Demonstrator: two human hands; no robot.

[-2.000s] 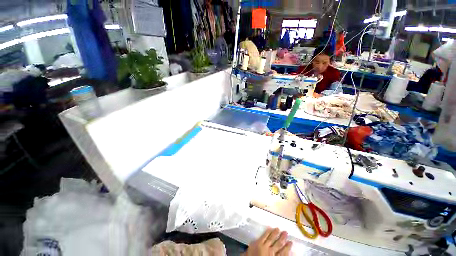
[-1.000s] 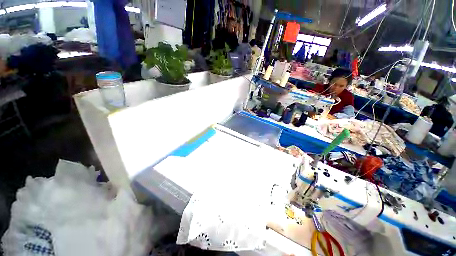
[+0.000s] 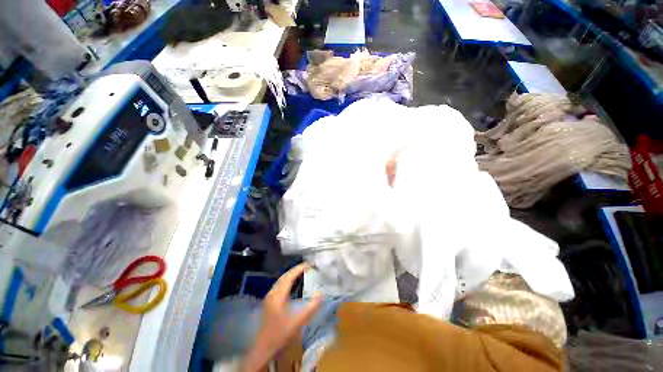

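Observation:
A large heap of white pieces (image 3: 436, 167) lies in front of me, over a blue bin (image 3: 276, 171). My left hand (image 3: 287, 312) is blurred at the lower centre, fingers apart and empty, near the heap's lower left edge. My right hand is not clearly seen. A small orange-tan patch shows in the heap; I cannot tell what it is. The white sewing machine (image 3: 109, 138), with its dark panel, stands at the left. Scissors with red and yellow handles (image 3: 140, 285) lie on its table (image 3: 207, 240).
Brown cloth (image 3: 414, 338) is at the bottom, beside a striped beige piece (image 3: 512, 309). Beige and lilac pieces (image 3: 356, 75) fill a crate beyond the heap. A tan bundle (image 3: 556, 142) lies on a bench at the right. A red basket (image 3: 645, 171) is at the right edge.
The view has swung right, from the needle end of the machine to its far end and a white heap. The seated person and plants are out of view. My left hand now shows.

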